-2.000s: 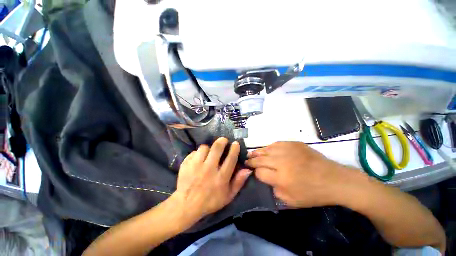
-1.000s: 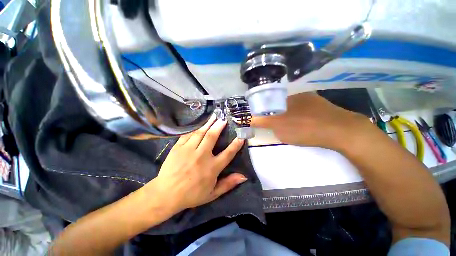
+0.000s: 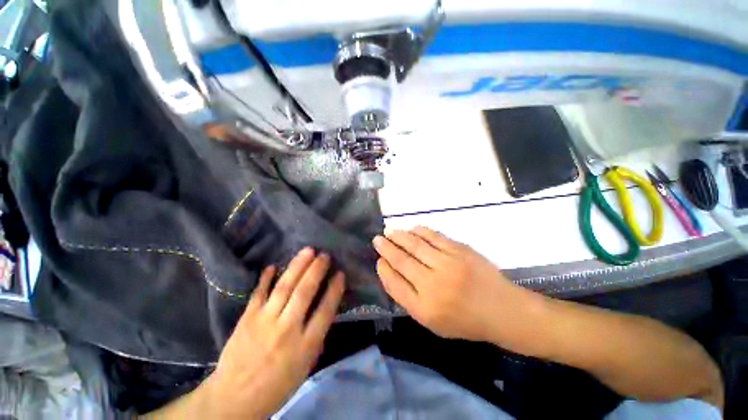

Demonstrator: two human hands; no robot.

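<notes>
Dark charcoal cloth (image 3: 123,197) with yellowish topstitching lies bunched left of and under the white sewing machine head (image 3: 541,61). My left hand (image 3: 283,328) lies on the cloth near the table's front edge, fingers slightly apart and fingertips in a fold; its thumb is hard to see. My right hand (image 3: 443,283) has its fingertips at the cloth's right edge, fingers close together, thumb hidden. Both hands are in front of the spring and discs (image 3: 369,150). The needle point is not clearly visible.
On the table (image 3: 443,184), right of the hands, lie a flat black rectangle (image 3: 533,150), green-handled scissors (image 3: 603,225), yellow-handled scissors (image 3: 638,209), thin pink and blue tools (image 3: 679,209) and a black oval object (image 3: 700,184). A shiny metal guard (image 3: 164,66) stands upper left.
My right hand has come from behind the tension knob to the cloth's right edge. My left hand has moved down and left, away from the needle area. The camera view has shifted.
</notes>
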